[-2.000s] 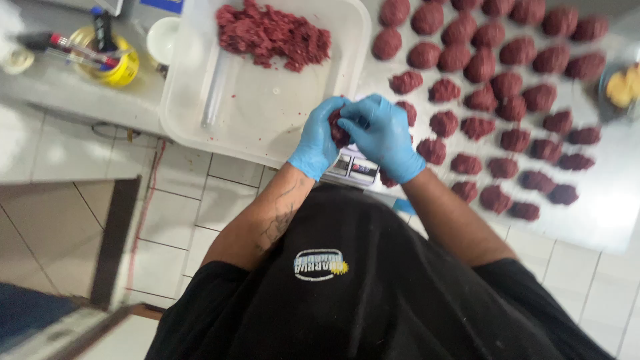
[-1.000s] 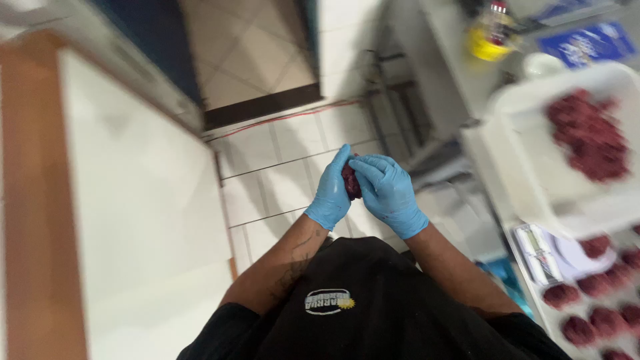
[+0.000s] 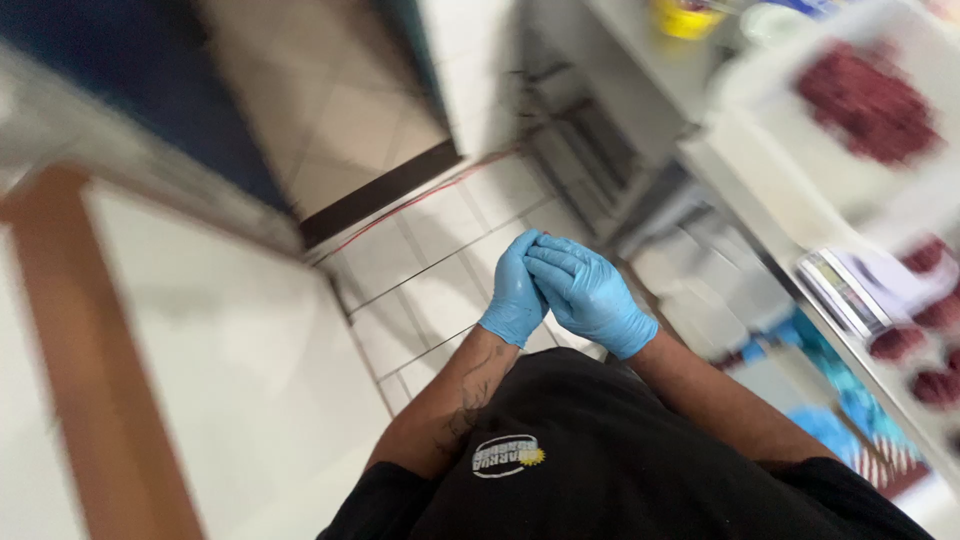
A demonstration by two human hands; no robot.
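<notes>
My left hand and my right hand, both in blue gloves, are cupped together in front of my body around a lump of ground meat. The gloves hide nearly all of the lump; only a small dark red bit shows at the fingertips. To the right, a white plastic tub holds a mound of ground meat. Below the tub sits a small scale, with several meat balls beside it on the metal table.
The steel table's edge runs along my right, with containers and blue bags beneath. A yellow tub and a white bowl stand at the back. On my left is a white surface with a brown edge; a doorway lies ahead.
The view has swung away from the table toward the doorway. Both hands, apart at the fingers around the meat earlier, now lie closed over it.
</notes>
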